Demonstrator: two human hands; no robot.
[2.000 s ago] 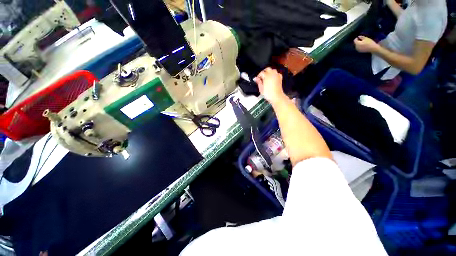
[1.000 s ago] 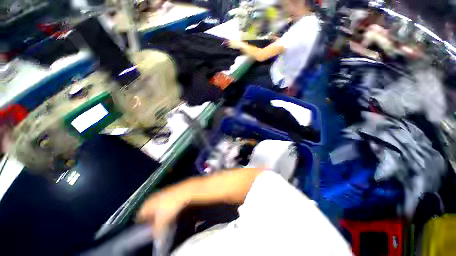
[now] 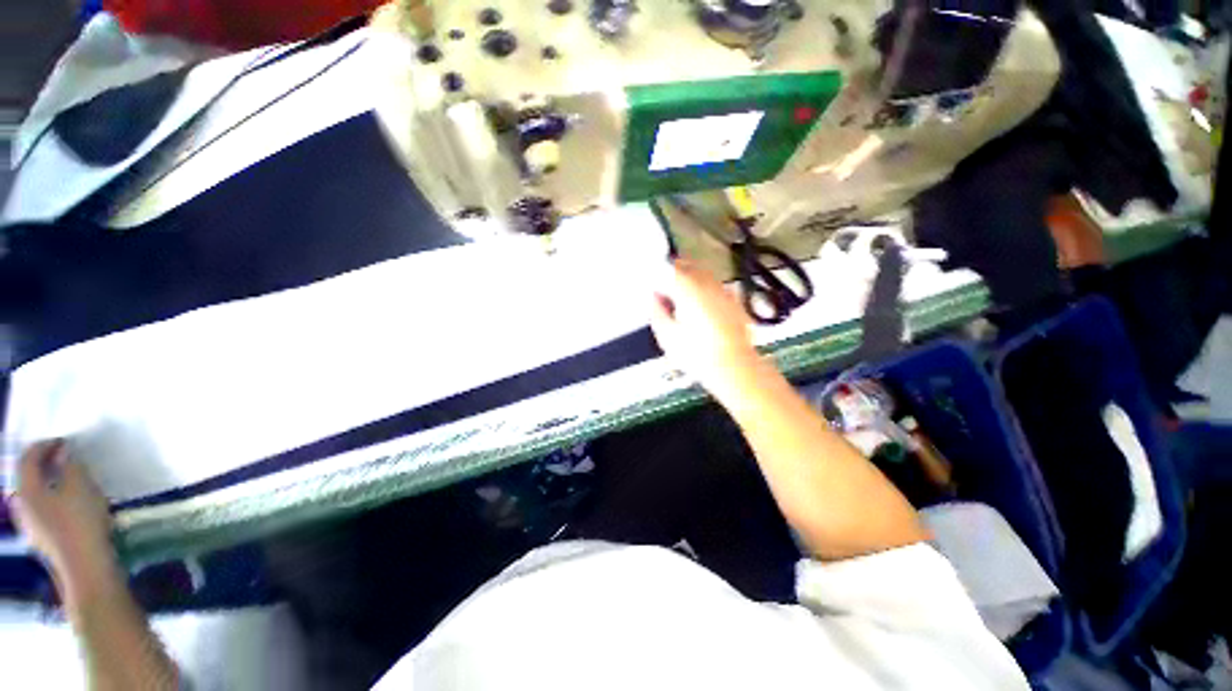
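A long white fabric panel [image 3: 351, 344] lies over a dark fabric panel [image 3: 270, 250] on the machine table; a dark strip shows along its front edge. My left hand [image 3: 61, 506] holds the white panel's left end at the far left. My right hand [image 3: 703, 317] is on its right end, just right of and in front of the needle area, fingertips partly hidden. The cream sewing machine [image 3: 568, 81] with its lit green panel stands above. The presser foot is too blurred to make out. Black-handled scissors [image 3: 773, 281] lie right of my right hand.
The green table edge [image 3: 541, 439] runs across in front. A white roll [image 3: 878, 243] with a dark strip hanging over the edge is at right. Blue crates [image 3: 1007, 446] with cloth and small items stand right of my lap. A red basket [image 3: 243, 20] is behind.
The view has swung back left to the machine. A white panel now lies over the dark one. My right hand has moved onto the panel by the needle area, and my left hand has come into view.
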